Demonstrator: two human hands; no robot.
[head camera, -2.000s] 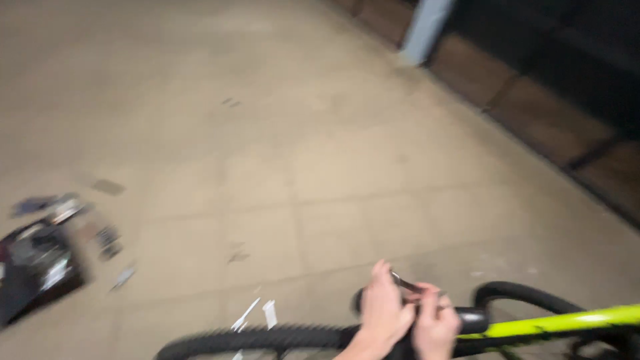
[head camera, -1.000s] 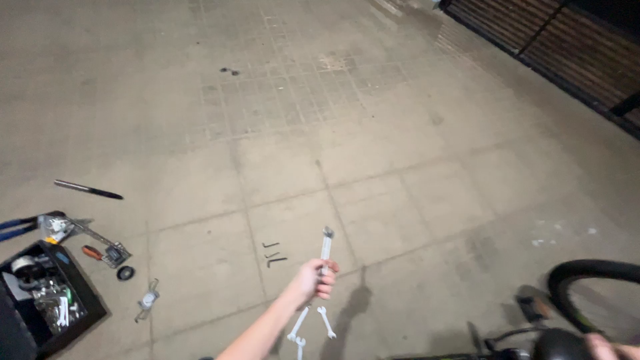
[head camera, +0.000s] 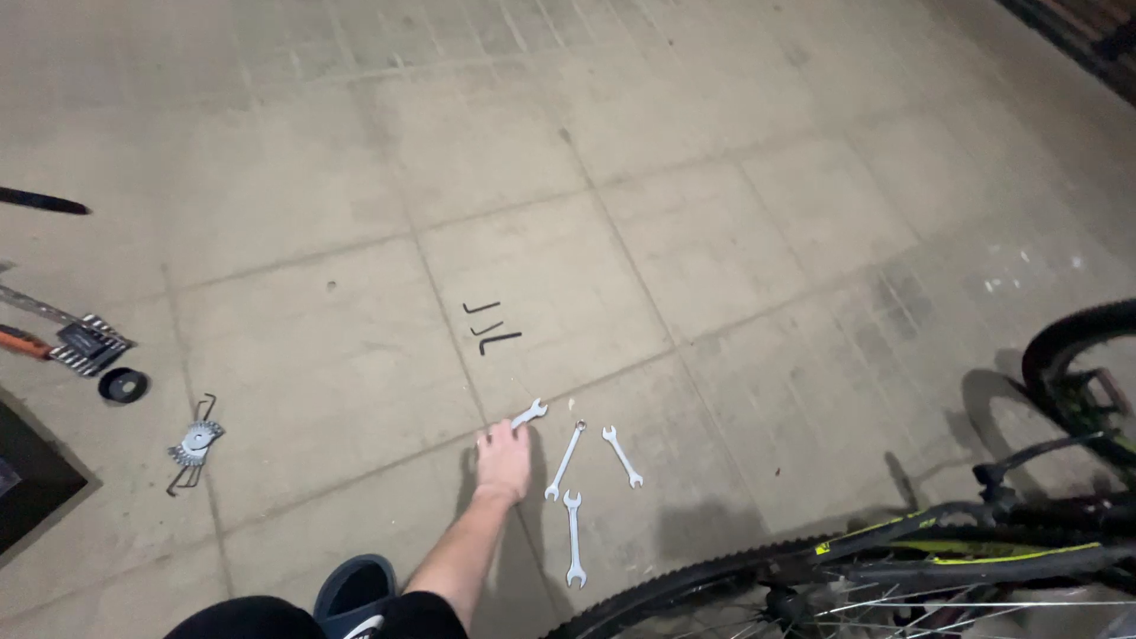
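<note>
My left hand (head camera: 504, 461) reaches down to the concrete floor with its fingers on an open-end wrench (head camera: 531, 414), whose jaw points up and right. Just right of it lie a combination wrench (head camera: 565, 461), a small double open-end wrench (head camera: 623, 458) and a larger double open-end wrench (head camera: 575, 540). Several black hex keys (head camera: 493, 339) rest on the floor above the hand. My right hand is out of view.
A bicycle's wheel (head camera: 692, 586) and frame (head camera: 1012, 556) fill the lower right. At the left are a black box (head camera: 35, 484), a black ring (head camera: 123, 385), a bit set (head camera: 89, 343) and a folding multi-tool (head camera: 195, 444). A slipper (head camera: 355, 586) is at the bottom.
My left hand has lowered a wrench from above the floor to the floor beside the others. My right hand, at the right edge a second ago, has left the view, which has shifted.
</note>
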